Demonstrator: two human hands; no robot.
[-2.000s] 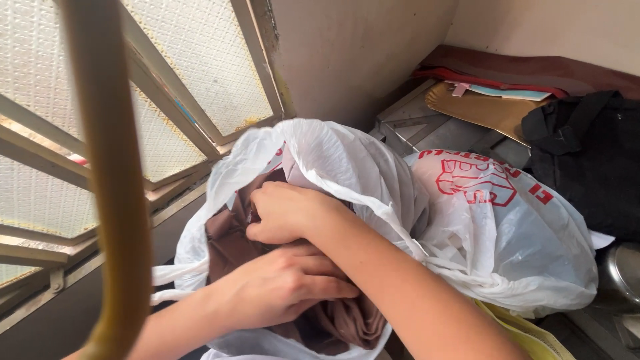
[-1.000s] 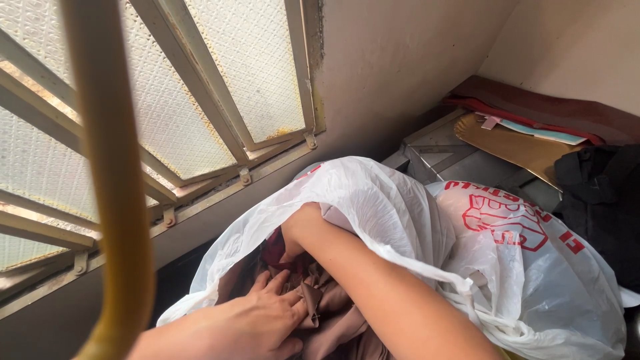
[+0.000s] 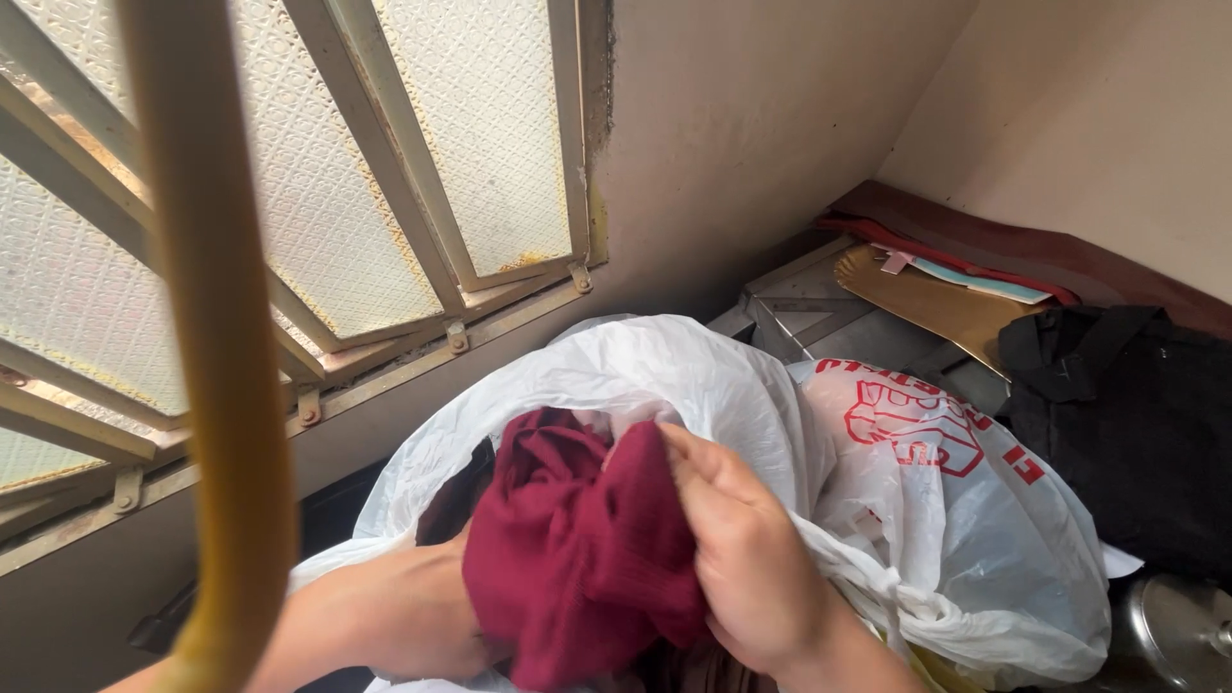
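A dark red cloth (image 3: 587, 549) is bunched between both hands at the mouth of an open white plastic bag (image 3: 674, 356). My right hand (image 3: 751, 549) pinches its right edge between thumb and fingers. On the left side my left hand (image 3: 433, 597) holds the cloth from behind, its fingers mostly hidden by the fabric. Brown fabric (image 3: 717, 669) shows inside the bag below the cloth, and something dark lies at the bag's left inner side.
A tied white plastic bag with red print (image 3: 972, 539) rests at right. Behind are a gold tray (image 3: 934, 303), a black fabric bag (image 3: 1126, 433) and a metal lid (image 3: 1189, 626). A louvred window (image 3: 500, 144) is at left; a yellow-brown pole (image 3: 217, 337) crosses the near left.
Both hands were down in the bag among brown fabric; now they hold the dark red cloth up at its mouth. The view has shifted somewhat.
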